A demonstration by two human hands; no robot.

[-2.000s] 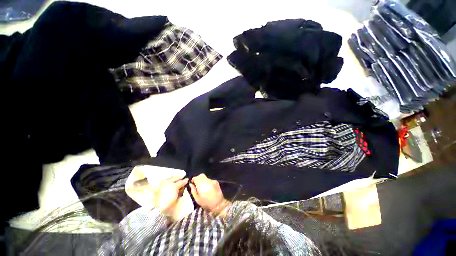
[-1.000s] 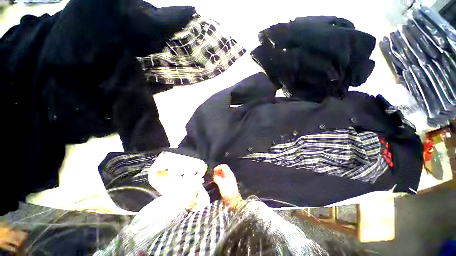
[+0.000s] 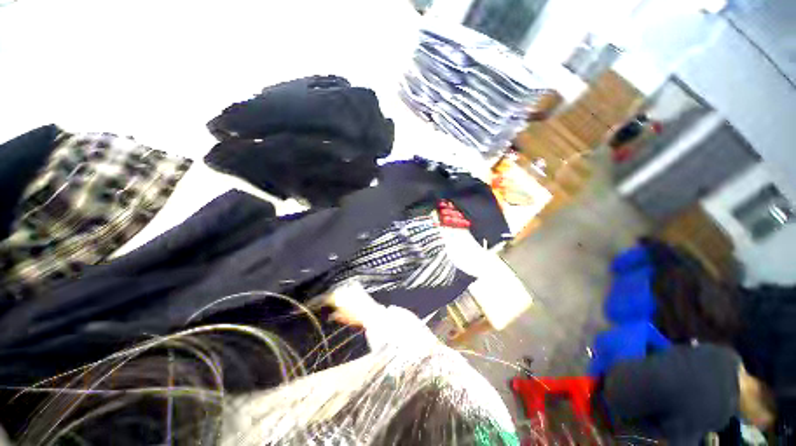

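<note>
The dark coat (image 3: 288, 248) lies along the table's near side, its row of buttons and its striped lining (image 3: 397, 253) facing up. My right hand (image 3: 351, 305) is small and blurred over the coat's near part, just below the striped lining. Its fingers are not clear, so I cannot tell whether it holds anything. My left hand is not in view; loose hair strands cross the lower left. The white cloth does not show clearly.
Folded black garments (image 3: 305, 139) lie beyond the coat. Plaid lining (image 3: 96, 196) shows at left. Grey-blue folded garments (image 3: 467, 87) are stacked at the table's far end, near a red checked item (image 3: 452, 214). A person in blue (image 3: 633, 305) and a red stool (image 3: 554, 392) are at right.
The view has swung right, showing more floor and the room. The garments appear further left. My left hand and the white cloth no longer show; my right hand no longer appears at the earlier cloth.
</note>
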